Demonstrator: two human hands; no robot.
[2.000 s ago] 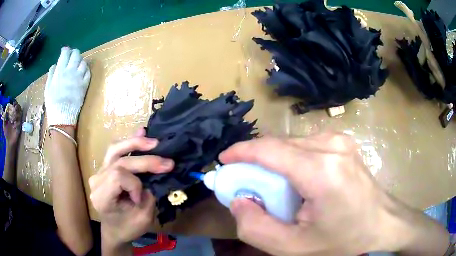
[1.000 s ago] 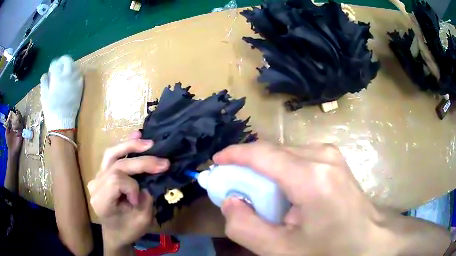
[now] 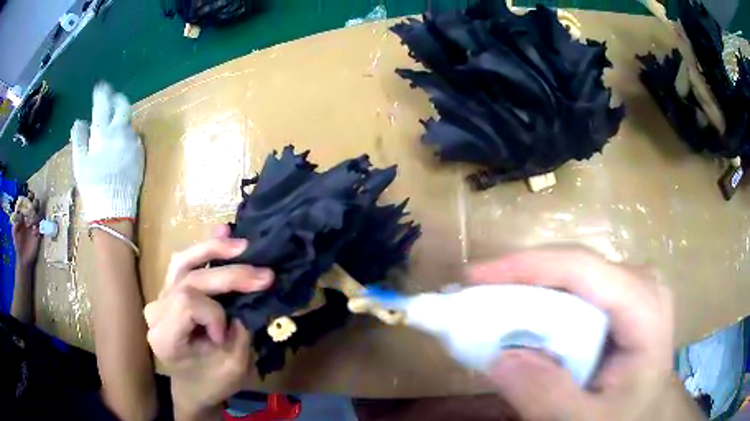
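Observation:
My left hand (image 3: 206, 312) holds a black ruffled piece (image 3: 304, 214) by its left edge, over the near part of the bench. A round beige end piece (image 3: 282, 329) pokes out low on the bundle. A beige limb (image 3: 374, 307) sticks out at its right side. My right hand (image 3: 576, 329), partly blurred, grips a white glue bottle (image 3: 493, 325) with its thin blue tip pointing left, over or beside the limb; I cannot tell if they touch.
Another black piece (image 3: 518, 90) lies at the back centre-right, and one more (image 3: 699, 90) at the far right with a dark brown bar (image 3: 730, 179). A person's white-gloved hand (image 3: 111, 164) is at left. Black bundles lie on the green belt (image 3: 304, 18) behind.
My right hand and the bottle have moved right, away from the bundle's middle. The beige limb now shows. Another black bundle has come further into view on the belt.

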